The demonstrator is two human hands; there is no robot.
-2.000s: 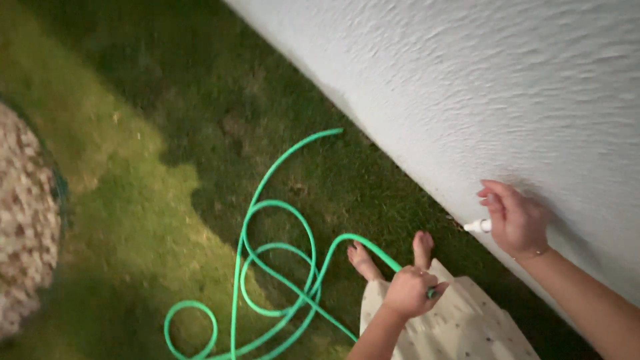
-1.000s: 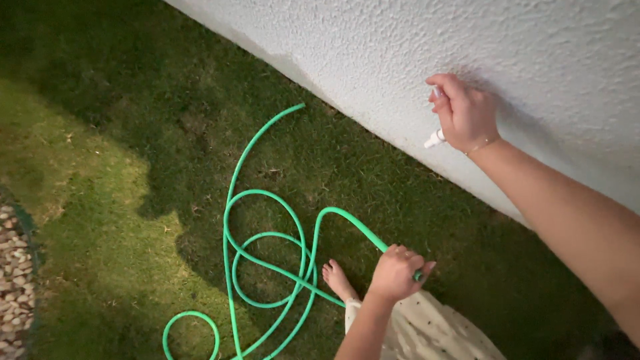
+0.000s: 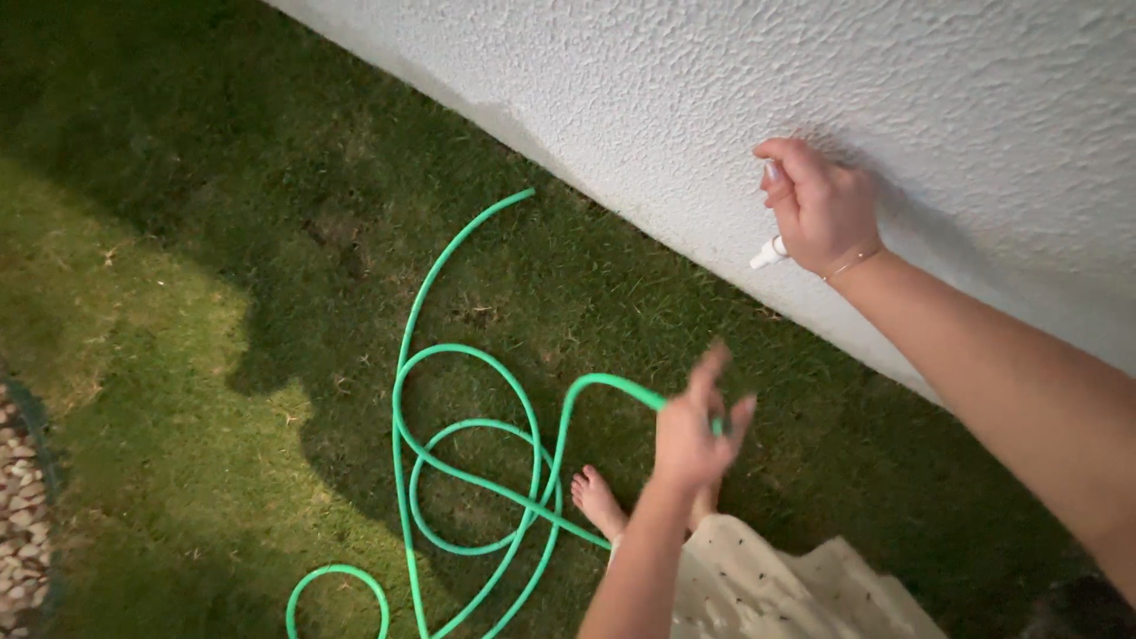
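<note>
A green garden hose (image 3: pixel 466 351) lies in loose loops on the grass, one end near the foot of the wall. My left hand (image 3: pixel 701 430) holds the hose close to its other end, with the index finger and thumb extended and the tip just showing between them. Up against the white textured wall, my right hand (image 3: pixel 821 204) has its fingers curled at something hidden behind it. A white plastic spout or fitting (image 3: pixel 769 253) sticks out below that hand, close to the wall; what it is joined to cannot be seen.
The rough white wall (image 3: pixel 621 115) runs diagonally down to the right. Grass (image 3: pixel 177 355) covers the ground, partly in shadow. My bare foot (image 3: pixel 598 500) and a pale dotted skirt (image 3: pixel 763 577) are below my left hand. An edged bed of pebbles (image 3: pixel 22 524) lies at far left.
My left hand, still on the hose, has extended its index finger and moved nearer the wall. My right hand stays by the white fitting. The view has shifted.
</note>
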